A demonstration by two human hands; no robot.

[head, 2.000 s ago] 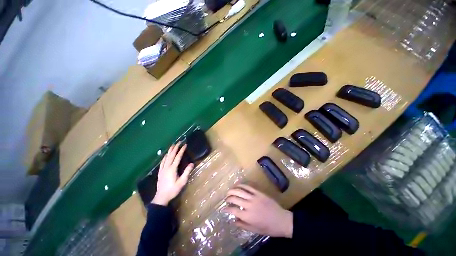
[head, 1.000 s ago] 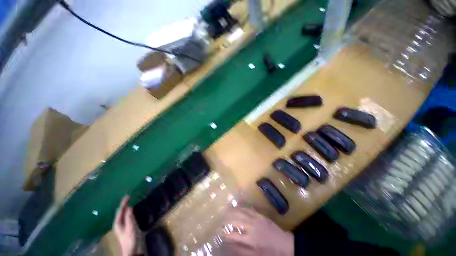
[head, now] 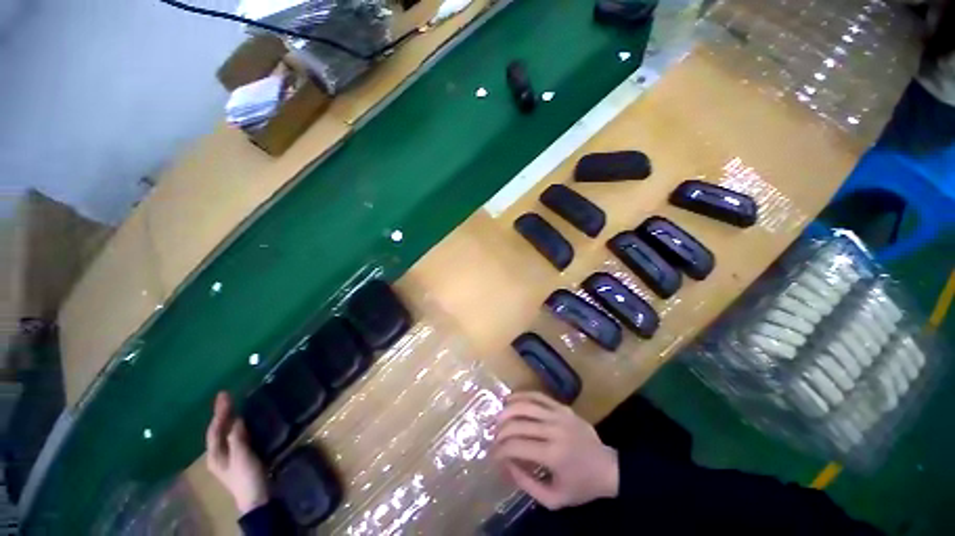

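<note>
A clear blister tray (head: pixel 424 424) lies in front of me with a row of several black cases (head: pixel 327 358) along its far side. One more black case (head: pixel 306 485) sits nearer me at its left end. My left hand (head: pixel 232 461) is at the tray's left end, beside the cases, its fingers upright and holding no case. My right hand (head: pixel 550 450) is over the tray's right edge, fingers loosely curled, with no part visible in it. Several loose black halves (head: pixel 547 366) lie right of the tray, most with glossy faces.
The green conveyor belt (head: pixel 304 251) runs beyond the cardboard-covered bench (head: pixel 461 272), with white scraps and black parts on it. Stacked clear trays (head: pixel 812 63) lie at the bench's far right. A tray of white parts (head: pixel 838 345) is below the bench, near a blue stool (head: pixel 911 199).
My left hand has moved from on top of the case row to the tray's left end, uncovering the cases. My right hand stays near the tray's right edge, its fingers more curled. The camera view has shifted.
</note>
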